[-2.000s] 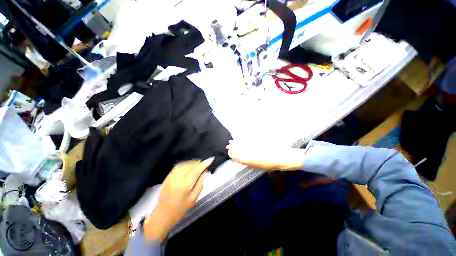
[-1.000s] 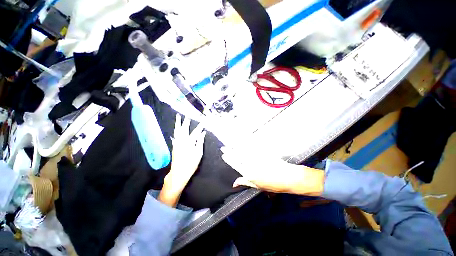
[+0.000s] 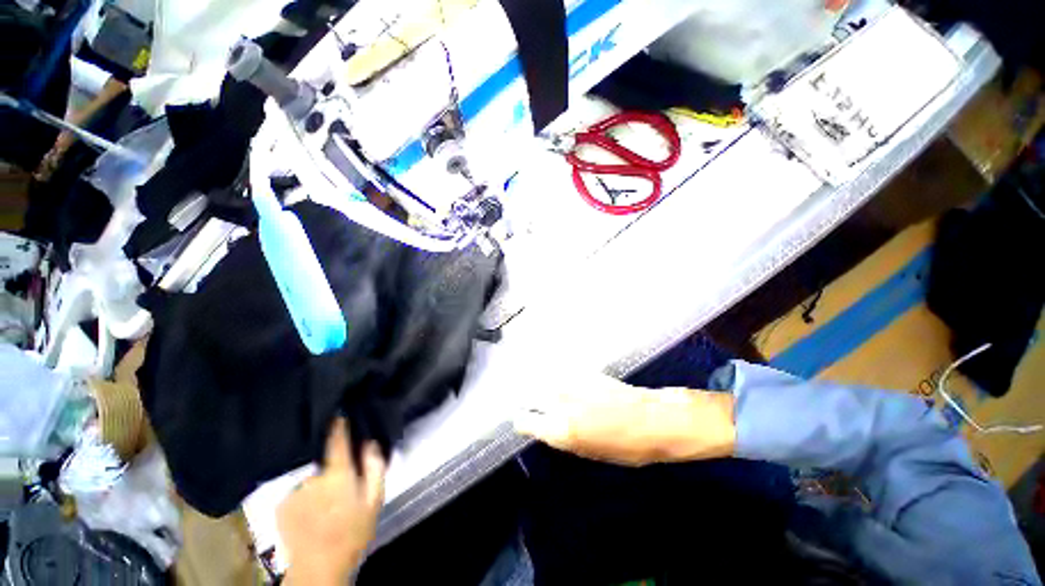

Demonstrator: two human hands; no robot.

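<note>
A black garment piece (image 3: 275, 389) lies bunched on the white machine table, its right end near the presser foot and needle area (image 3: 476, 215). My left hand (image 3: 335, 492) is at the cloth's front edge, with fingertips against the fabric; whether they pinch it is not clear. My right hand (image 3: 573, 414) is over the table's front edge, right of the cloth and apart from it; its fingers are washed out by glare. A white curved bar with a light-blue end (image 3: 300, 280) lies over the cloth, left of the needle.
Red-handled scissors (image 3: 625, 163) lie right of the needle, with a yellow tool (image 3: 710, 116) behind them. A black strap (image 3: 539, 63) hangs over the machine head. A cardboard box with a blue band (image 3: 854, 321) is below right. A tan cone (image 3: 118, 417) and scraps are at left.
My left hand has moved from on the cloth near the needle to its front edge. My right hand has come off the cloth. The cloth has shifted and bunched. The view has shifted slightly.
</note>
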